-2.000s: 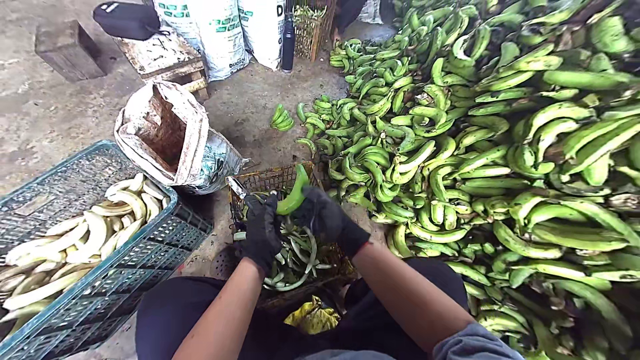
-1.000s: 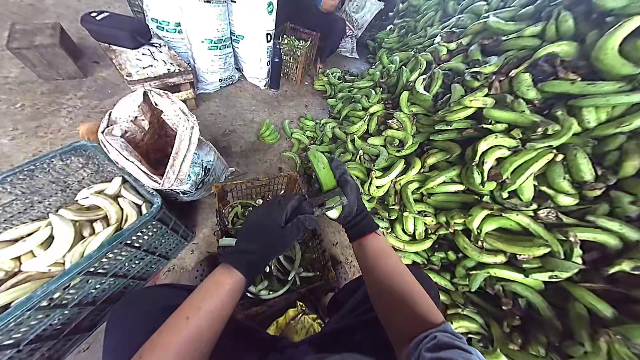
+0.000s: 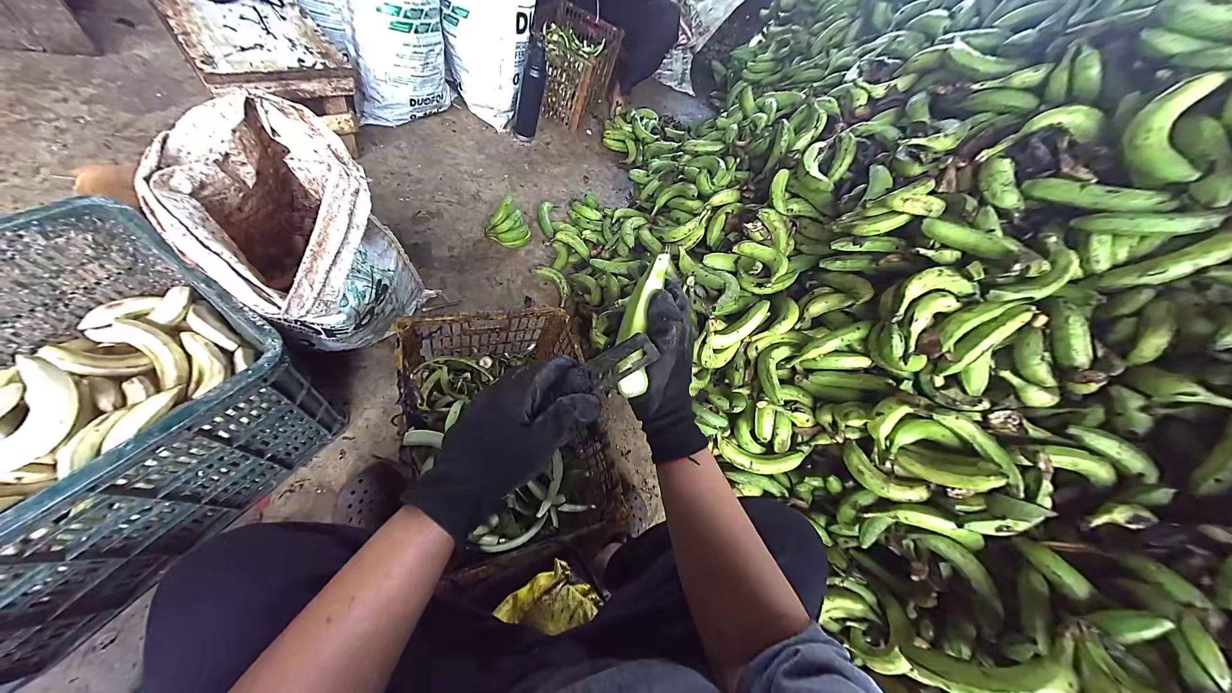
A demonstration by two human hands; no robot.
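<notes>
A black glove covers my left hand [image 3: 515, 433], which is closed around the handle of a small blade tool [image 3: 619, 360], perhaps a peeler or knife. The blade lies across the lower part of a green plantain [image 3: 643, 306] that shows a pale peeled strip. My right hand [image 3: 669, 371], also gloved in black, holds this plantain upright, tilted a little right. Below the hands, a brown plastic crate [image 3: 481, 332] contains green peel strips [image 3: 525, 510]. Peeled plantains [image 3: 144, 356] lie in a dark green crate [image 3: 207, 409] at left.
A large heap of green plantains [image 3: 924, 337] fills the right side. An open woven sack [image 3: 351, 279] stands beside the green crate. Behind are white sacks [image 3: 399, 63], a dark bottle [image 3: 530, 91], a wooden stand [image 3: 269, 82] and a person's dark clothing [image 3: 647, 38].
The plantain was wholly green two seconds ago; now a pale strip shows along it. The blade has come against the plantain, and my right hand holds it more upright.
</notes>
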